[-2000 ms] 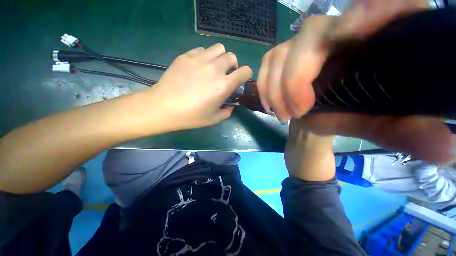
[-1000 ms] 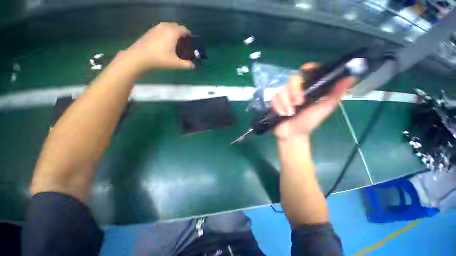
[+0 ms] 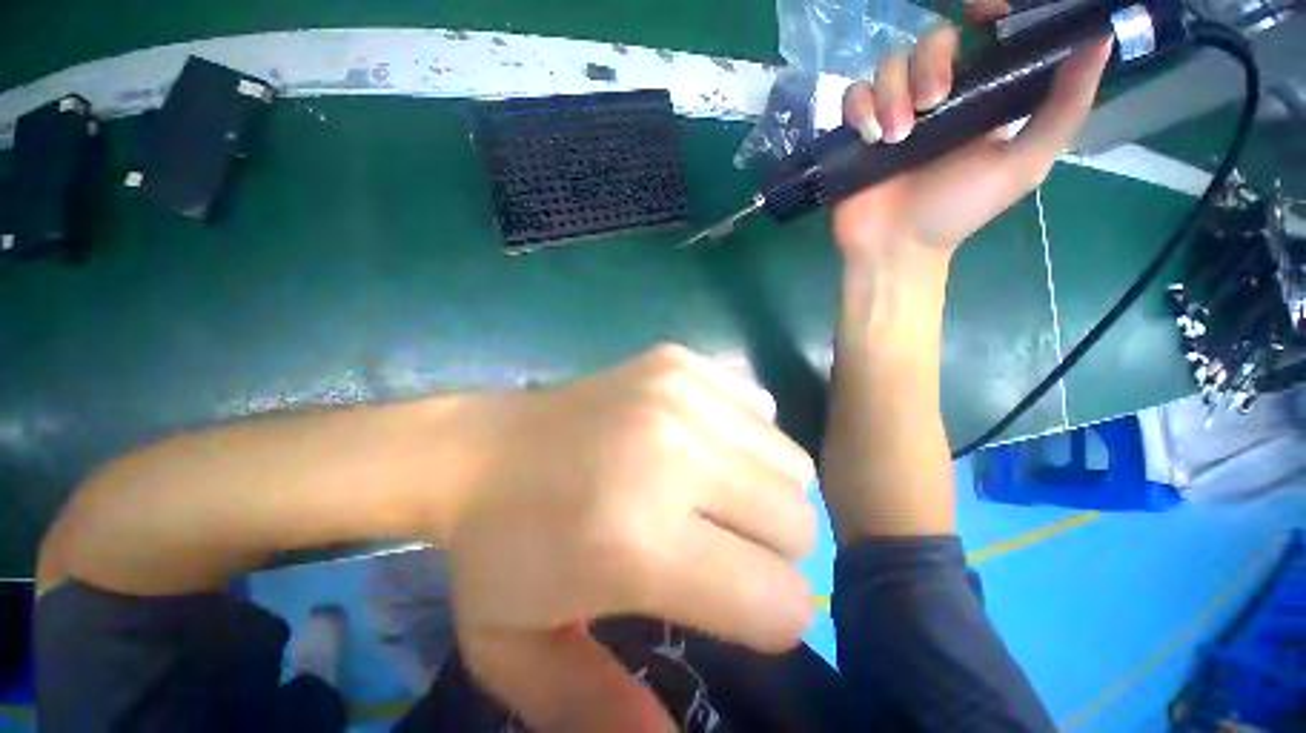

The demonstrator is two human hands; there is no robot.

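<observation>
My right hand (image 3: 931,193) holds the black electric screwdriver (image 3: 945,122) at the upper right. Its thin silver bit (image 3: 728,224) points down-left over the bench, touching nothing. My left hand (image 3: 645,508) is large and close to the camera in front of my body, back of the hand up and fingers curled. Its palm is hidden, so I cannot tell whether it holds anything. The black screw tray (image 3: 587,172) with its grid of small holes lies left of the bit. Black controller boxes (image 3: 204,141) lie at the upper left.
A clear plastic bag (image 3: 845,43) lies behind the screwdriver on the white strip (image 3: 373,65). The power cord (image 3: 1146,308) curves down the right side. A tangled black heap with white plugs (image 3: 1239,294) lies at the far right. A blue stool or crate (image 3: 1074,465) stands below the bench edge.
My left hand has come back from the far side of the bench, where it held a dark object, to near my body. My right hand still holds the screwdriver. The view has shifted.
</observation>
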